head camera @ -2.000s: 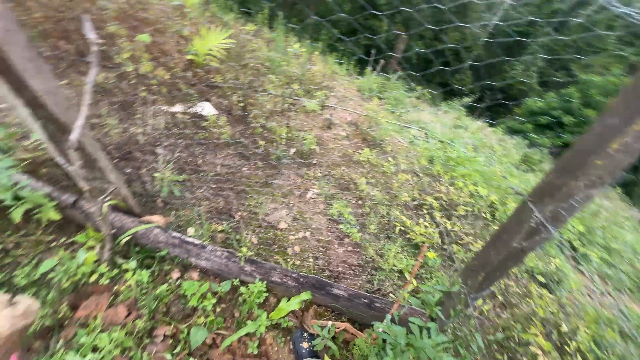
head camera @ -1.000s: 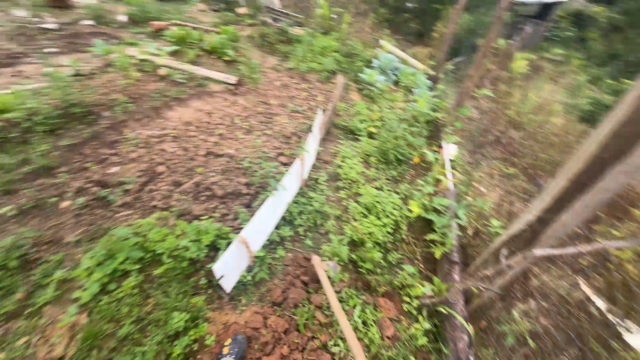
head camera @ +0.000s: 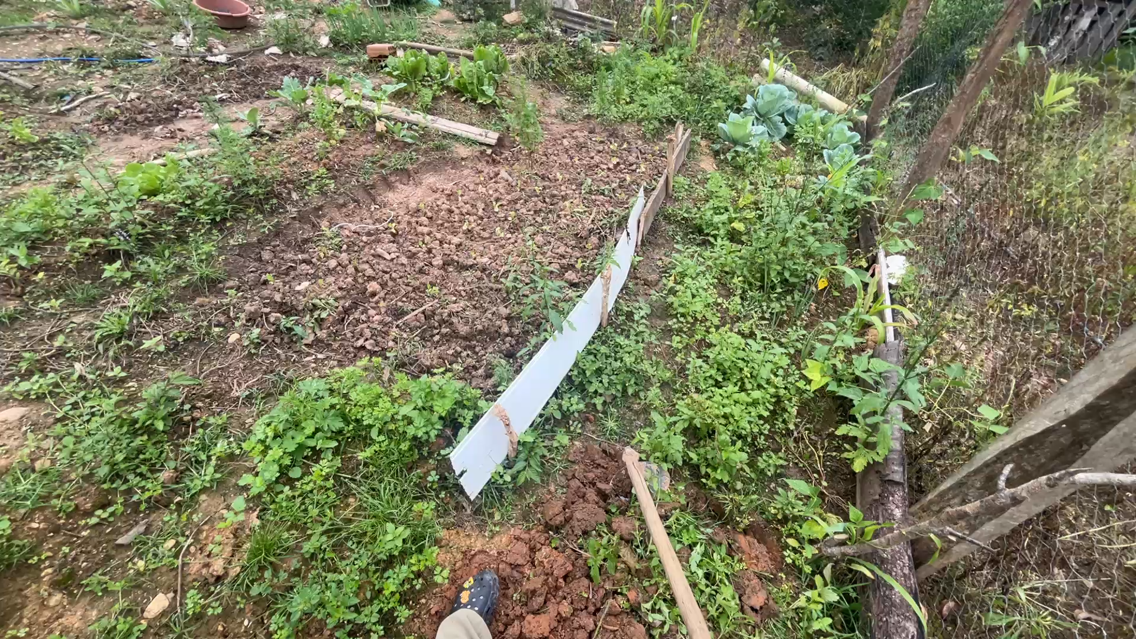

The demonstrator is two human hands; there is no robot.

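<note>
Neither my left hand nor my right hand shows in the view. A long wooden handle (head camera: 667, 550) of a digging tool slants up from the bottom edge; its metal head (head camera: 655, 477) is mostly hidden among weeds and soil. Broken reddish soil (head camera: 568, 568) lies to the left of the handle. My foot in a dark clog (head camera: 477, 594) stands on that soil. Just beyond is a white edging board (head camera: 550, 364), held upright by small stakes along the bed of loose, cloddy soil (head camera: 426, 257).
Wooden posts (head camera: 1038, 444) and wire mesh (head camera: 1047, 293) run along the right side, with a log (head camera: 890, 497) at their foot. Cabbages (head camera: 768, 111) grow at the back right. A plank (head camera: 426, 120) lies behind the bed, and a reddish-brown basin (head camera: 224, 12) is at the top left.
The view has swung from the fence and slope to the garden bed. The tool handle was in view one second ago and now shows more of its length.
</note>
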